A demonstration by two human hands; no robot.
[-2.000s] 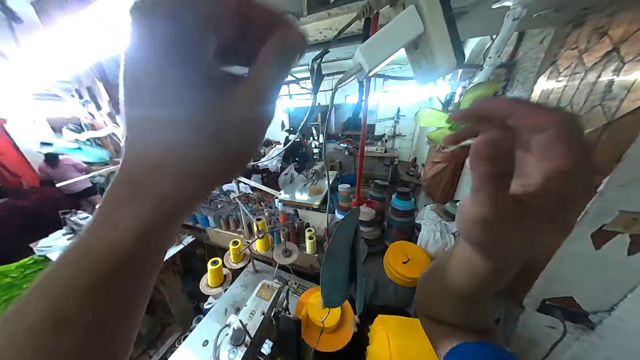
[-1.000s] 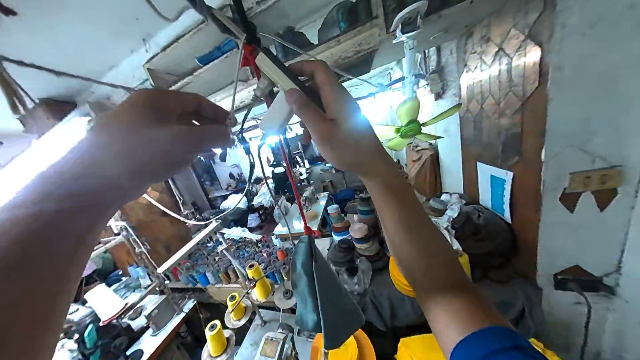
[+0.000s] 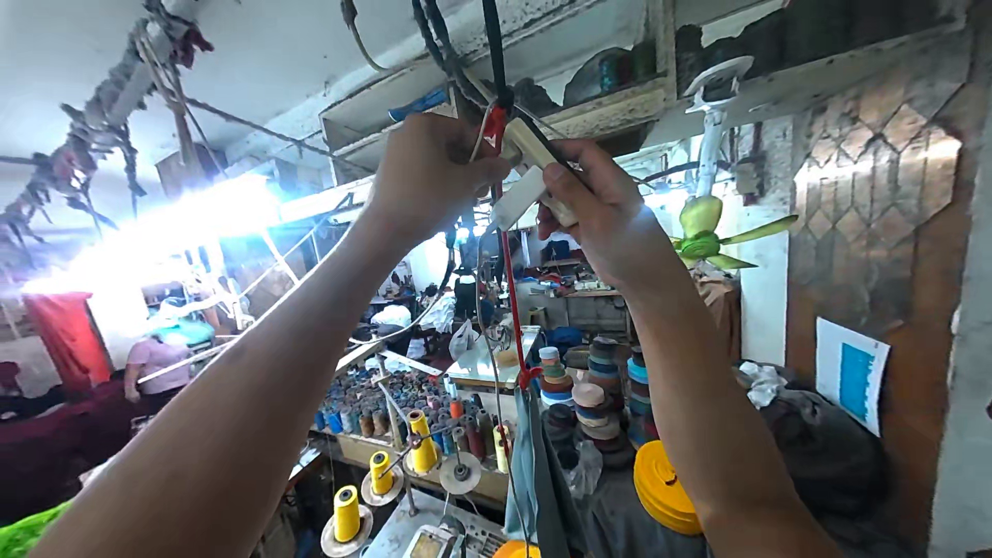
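Note:
Both hands are raised at the middle of the head view, among hanging cables. My right hand (image 3: 593, 201) holds a white plastic electrical fitting (image 3: 535, 151), probably a socket block, with a dark cable along it. Just below it, a smaller white block (image 3: 519, 198) hangs by the right fingers. My left hand (image 3: 438, 174) has its fingers bent together beside a red tie (image 3: 494, 124) on the cables; whether it pinches a thin wire cannot be told. A red cord (image 3: 512, 302) drops from there to a hanging grey-green cloth (image 3: 535, 465).
Yellow thread cones (image 3: 346, 514) stand by a sewing machine (image 3: 428, 542) below. Stacked tape rolls (image 3: 601, 411) and a yellow roll (image 3: 665, 487) are right of the cloth. A green fan (image 3: 701, 240) hangs at right, a bright lamp (image 3: 170, 225) at left. A person (image 3: 159, 364) is far left.
The hands have come together at the hanging cables. The right hand was apart from them two seconds ago and holds the white fitting now. The view has tilted upward.

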